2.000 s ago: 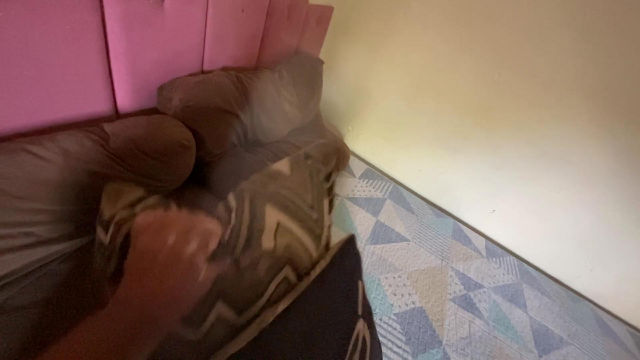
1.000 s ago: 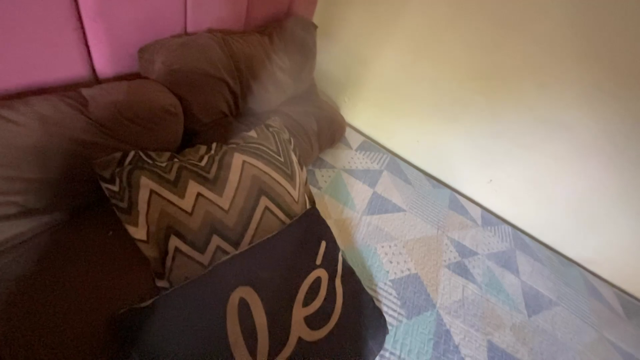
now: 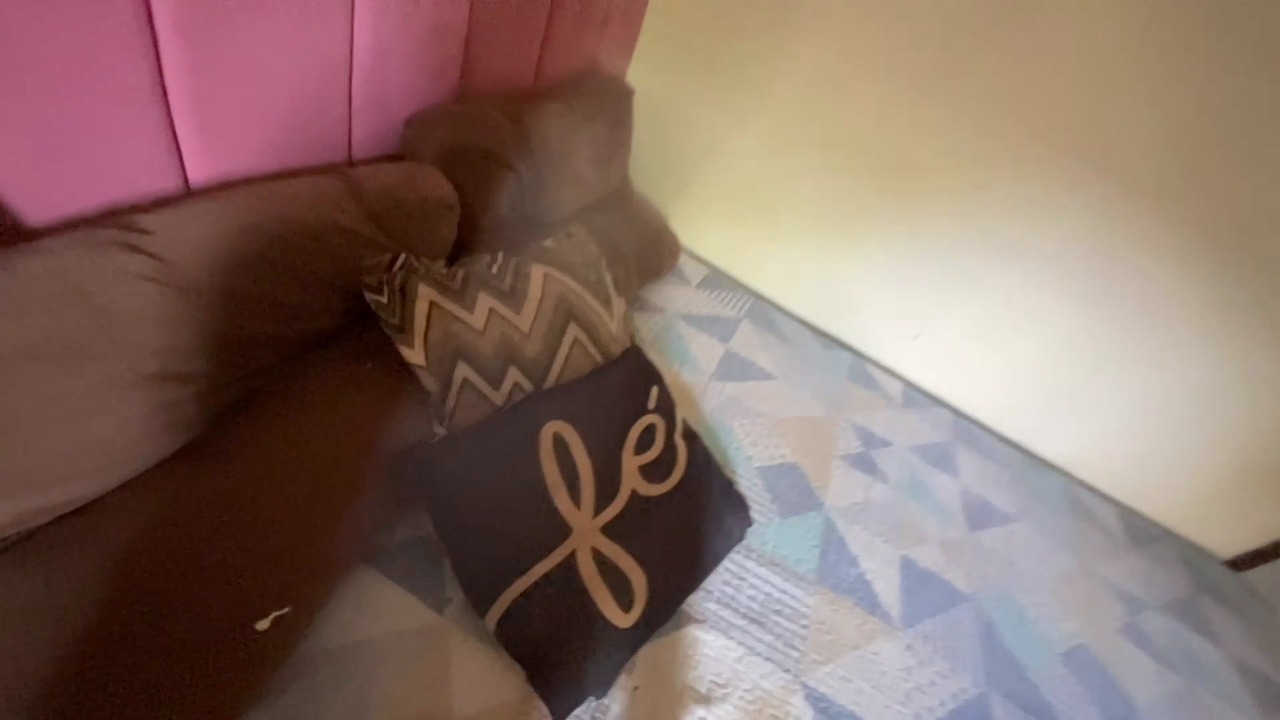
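Observation:
Neither of my hands shows in the head view. A dark throw pillow with tan script lettering lies on a geometric-patterned quilt. It overlaps the lower part of a zigzag-patterned throw pillow, which leans against brown pillows. One long brown pillow lies at the left, and another brown pillow is propped in the corner. Brown fabric covers the lower left and is blurred.
A pink padded headboard rises behind the pillows. A pale wall runs along the right side of the quilt. A small pale scrap lies on the brown fabric.
Two seconds ago a hand was over the zigzag pillow; it has left the view. Both throw pillows have settled, with the lettering of the dark one now in full view.

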